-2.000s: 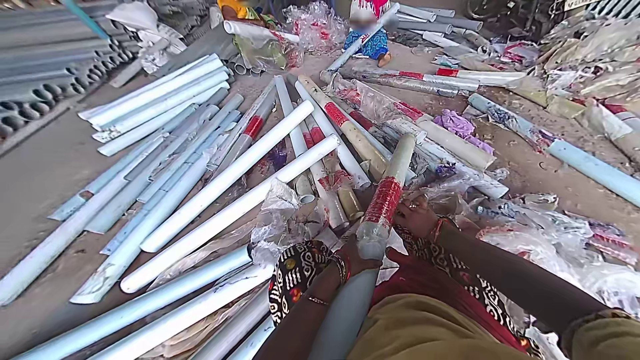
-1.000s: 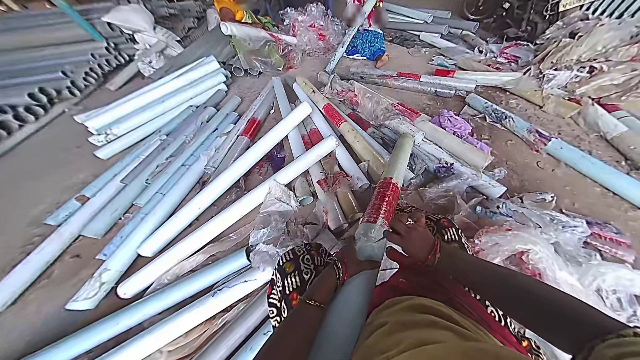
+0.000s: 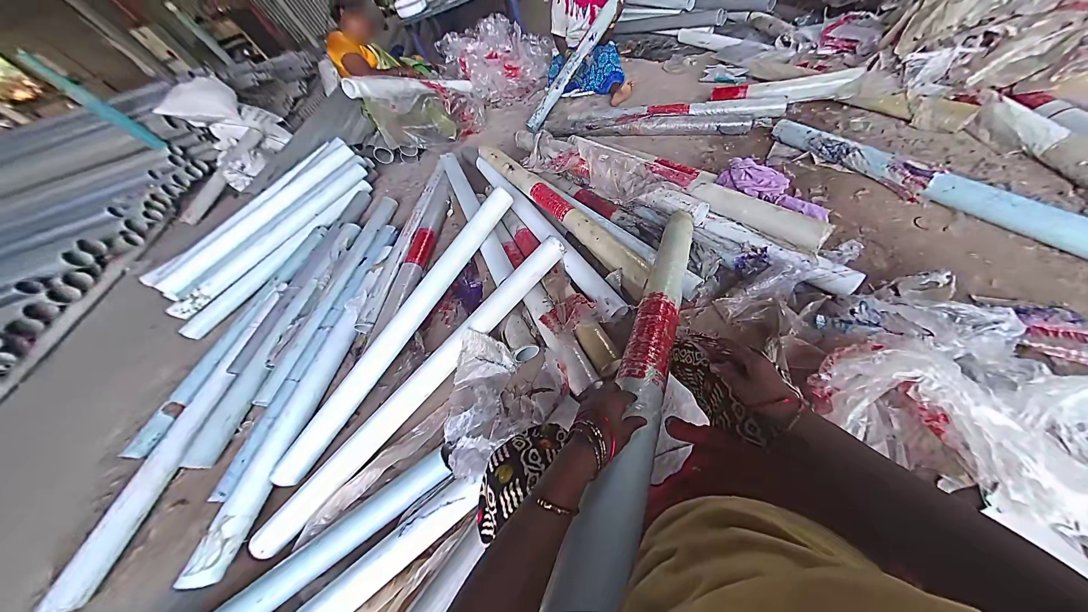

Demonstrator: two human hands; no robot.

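Note:
A long grey pipe [image 3: 619,459] with a red-stained band stands tilted against my lap, its pale end pointing away from me. My left hand [image 3: 608,421] wraps around it just below the red band. To the right of the pipe, my right hand [image 3: 748,378] is off its surface, over patterned dark cloth [image 3: 722,399]; whether its fingers hold anything is unclear. Crumpled clear plastic film [image 3: 489,391] lies left of the pipe. Beyond it a beige pipe [image 3: 586,229] with a red band rests among other pipes.
White pipes [image 3: 408,391] and pale blue pipes [image 3: 340,544] lie fanned out on the left. Grey pipes [image 3: 68,212] are stacked at far left. Plastic film [image 3: 952,408] heaps up on the right, near a blue pipe [image 3: 1011,208]. Two people sit at the back, one holding a pipe [image 3: 574,64].
My left hand has moved up the pipe to just under the red band. My right hand, beside the band earlier, is now farther to the right of it.

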